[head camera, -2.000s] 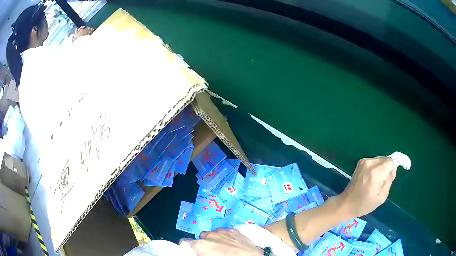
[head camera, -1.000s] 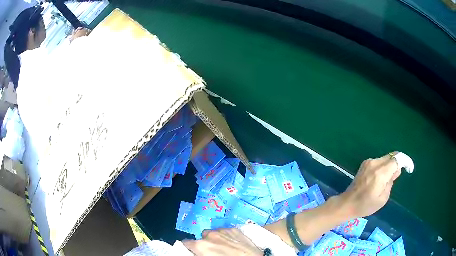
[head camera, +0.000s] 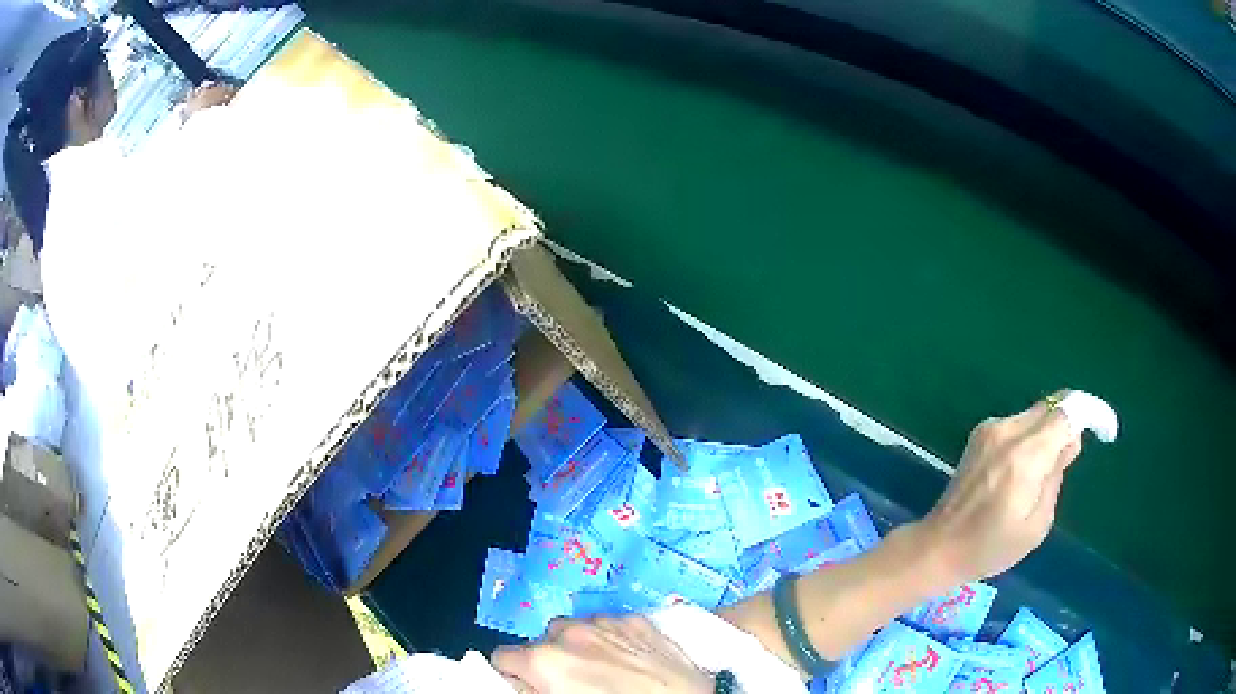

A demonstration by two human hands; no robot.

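My left hand (head camera: pixel 1010 495), with a green bangle on its wrist, reaches right over the edge of the green belt (head camera: pixel 813 244). A white cover is on one extended finger; the other fingers are curled together and nothing shows in them. My right hand (head camera: pixel 596 658) lies palm down across my left sleeve at the bottom edge, partly cut off, its fingertips unclear. Loose blue sachets (head camera: pixel 691 508) with red print lie in a pile beyond and beside my left forearm. Neither hand visibly holds a sachet.
A large brown carton (head camera: pixel 285 258) lies on its side at left, its mouth facing the pile, with more blue sachets (head camera: pixel 420 434) inside. Its flap (head camera: pixel 590 339) projects over the pile. A worn whitish strip (head camera: pixel 800 382) borders the belt. A person (head camera: pixel 68 95) is at upper left.
The view has shifted slightly, and the carton sits a little further left in the picture. My left hand has shifted slightly up in the picture. The sachets look unchanged.
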